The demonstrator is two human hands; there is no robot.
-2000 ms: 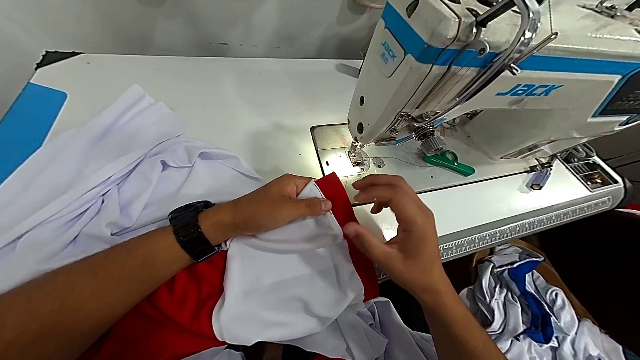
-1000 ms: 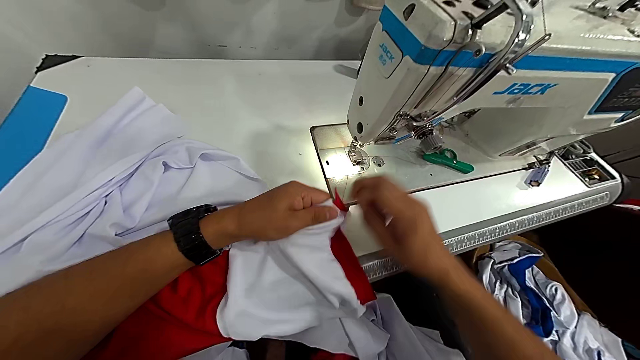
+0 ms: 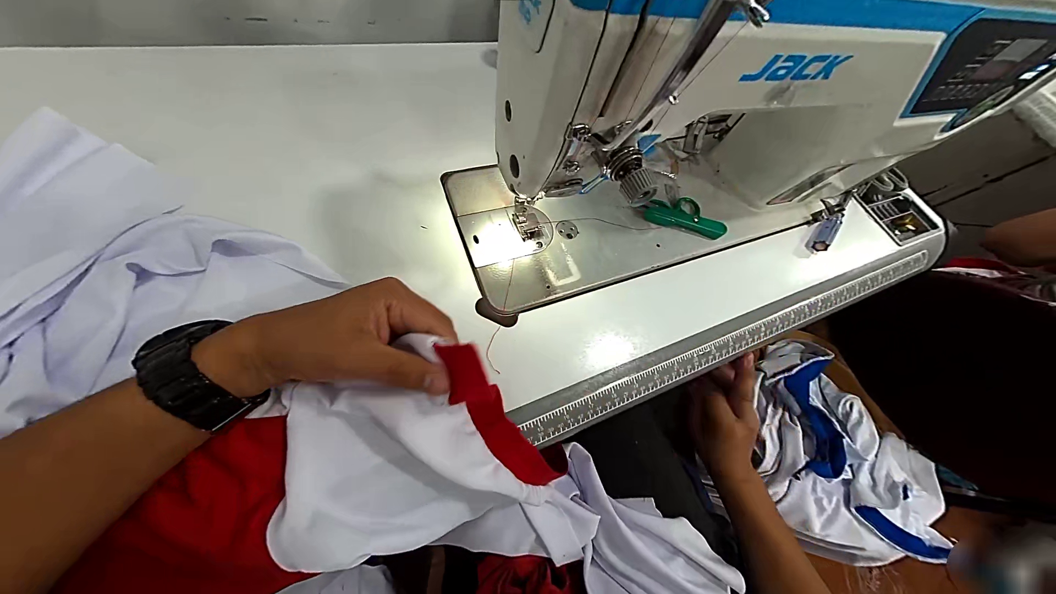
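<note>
My left hand (image 3: pixel 355 338), with a black watch on the wrist, pinches the edge of a white fabric piece (image 3: pixel 379 462) with a red fabric band (image 3: pixel 495 421) along it. The band hangs toward the table's front edge. My right hand (image 3: pixel 726 408) is low at the right, under the table's ruler edge and beside a bundle of white and blue fabric (image 3: pixel 825 462); its fingers are partly hidden. The sewing machine's presser foot (image 3: pixel 528 223) is above and right of my left hand, with a loose thread running from it.
A Jack sewing machine (image 3: pixel 792 74) stands on the white table (image 3: pixel 330 124). Green thread snips (image 3: pixel 685 218) lie on its bed. White fabric (image 3: pixel 165 247) spreads at the left, red fabric (image 3: pixel 198 503) below. Part of another person's arm (image 3: pixel 1023 238) shows at the far right.
My right hand has left the red band and moved down and right to the table's front edge. My left hand still holds the fabric. The view has shifted closer to the machine.
</note>
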